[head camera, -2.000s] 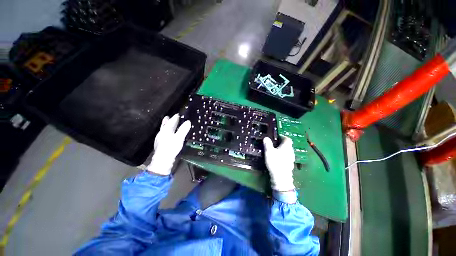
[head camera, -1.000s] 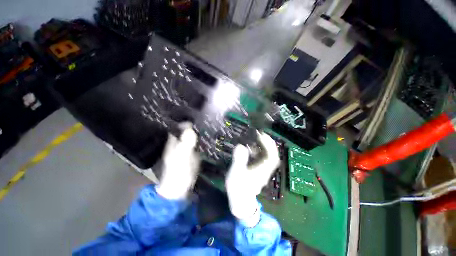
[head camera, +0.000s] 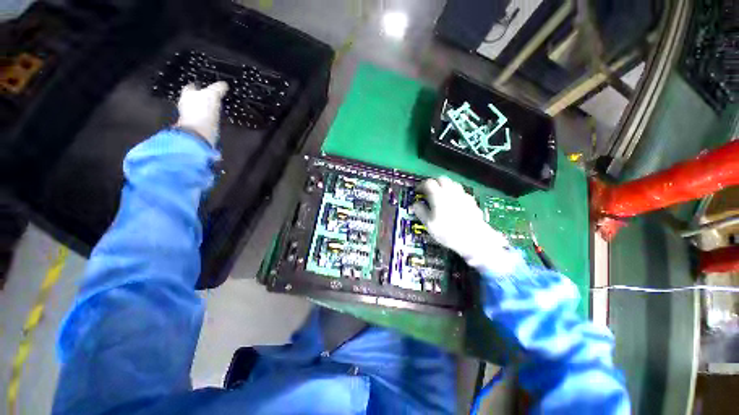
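Observation:
The black wave-solder pallet (head camera: 382, 295) lies on the green mat (head camera: 374, 113), holding two circuit boards (head camera: 350, 227) with their component sides up. My gloved left hand (head camera: 201, 109) is over the large black tote at the near edge of the black pallet cover (head camera: 243, 91), gripping it; its fingertips are partly hidden. My gloved right hand (head camera: 450, 212) is on the upper part of the right-hand board (head camera: 417, 263), fingers bent; whether they pinch it is unclear. Another green board (head camera: 506, 212) lies right of the pallet, partly behind my right arm.
The large black tote (head camera: 97, 170) stands left of the table. A small black box (head camera: 531, 158) with pale blue-green strips (head camera: 478, 130) stands on the mat's far side. Cutters (head camera: 541, 254) are partly hidden by my right sleeve. A red-wrapped post (head camera: 672, 188) and conveyor (head camera: 648, 324) are at right.
The cover has been lifted off the pallet and moved left into the tote with my left hand. The boards in the pallet are uncovered. My right hand has let go of the cover and moved onto the right-hand board.

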